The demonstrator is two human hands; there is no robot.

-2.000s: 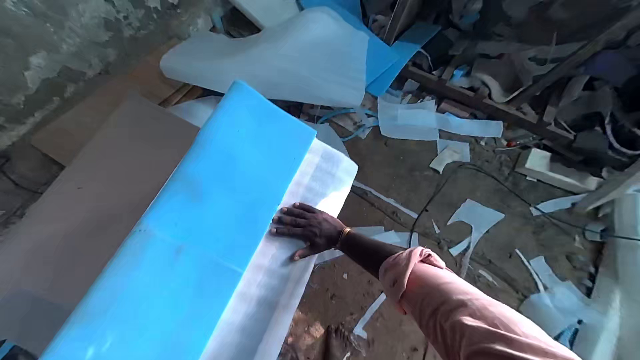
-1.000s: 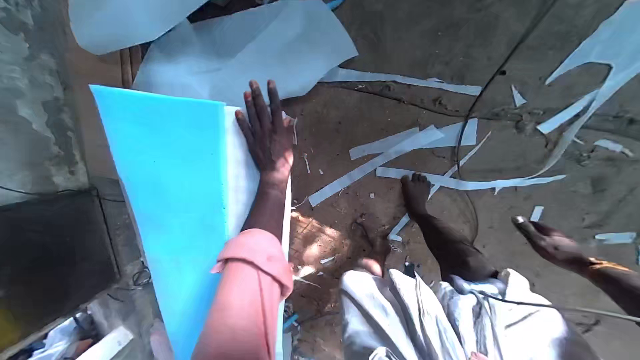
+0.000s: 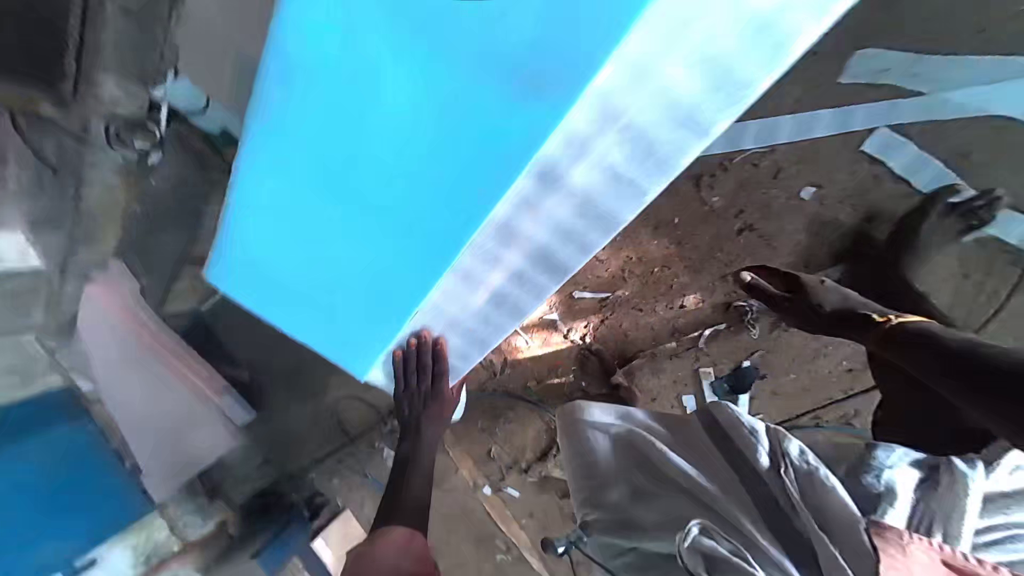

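Note:
A large bright blue sheet point(image 3: 400, 160) fills the upper left of the view, with a white translucent foam-like sheet point(image 3: 576, 176) showing along its right edge. My left hand point(image 3: 424, 376) lies flat on the near, lower end of the white sheet, fingers extended, next to the blue sheet's corner. To the right, my right hand point(image 3: 808, 304), with an orange band at the wrist, hovers over the earthen floor, apart from the sheets and holding nothing that I can see.
White cut strips point(image 3: 832, 124) lie on the floor at upper right, near a bare foot point(image 3: 972, 210). A small black object point(image 3: 736, 380) sits by my clothed knee. At lower left are a pale pinkish slab point(image 3: 152, 384) and another blue sheet point(image 3: 64, 480), both blurred.
My right hand, on the white sheet in the oldest frame, is off it in the two later ones. My left hand now rests at the sheet's near end. The view has swung markedly.

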